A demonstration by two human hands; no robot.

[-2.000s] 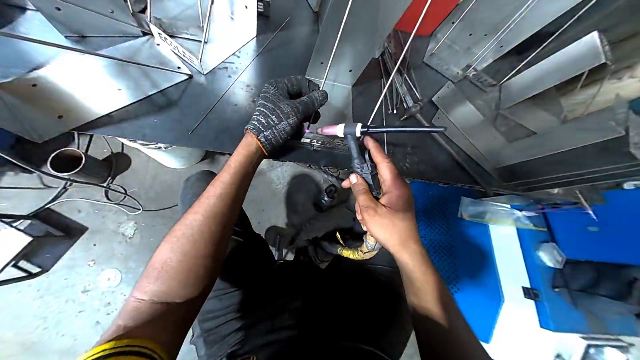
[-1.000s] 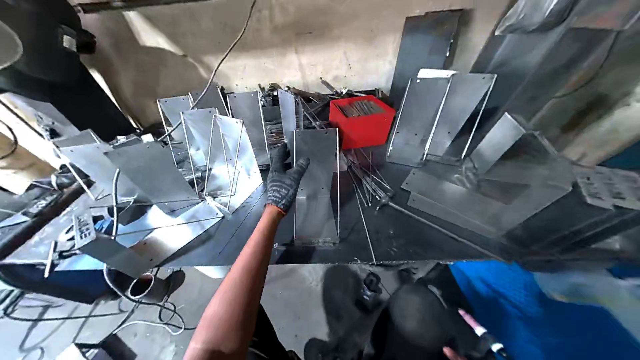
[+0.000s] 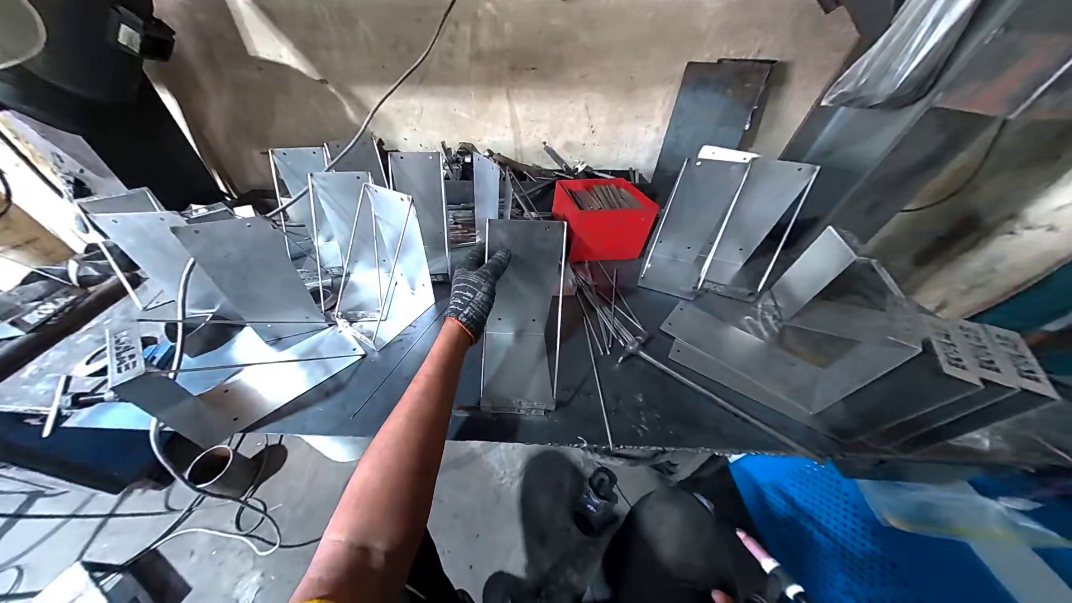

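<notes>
My left hand [image 3: 476, 291], in a dark knitted glove, grips the left edge of an upright bent sheet-metal bracket [image 3: 523, 335] near the bench's front edge. Thin rods run along the bracket's sides. Only a bit of my right hand [image 3: 722, 596] shows at the bottom edge, low by my leg; what its fingers do is hidden. Close to it, a TIG torch [image 3: 766, 563] with a pink nozzle points up and left. Loose thin metal rods [image 3: 605, 314] lie just right of the bracket.
A red box [image 3: 606, 219] of short metal pieces stands behind the bracket. Several similar brackets [image 3: 381, 251] stand at left, others [image 3: 727, 222] at right. Stacked bent sheets [image 3: 888, 377] fill the bench's right end. A cable [image 3: 180, 335] hangs over the left end. Blue perforated surface [image 3: 804, 519] lies below right.
The view has tilted up to the whole bench. Two seconds ago my right hand held the torch by the bracket's base, near my left hand; now hand and torch are low at the bottom edge.
</notes>
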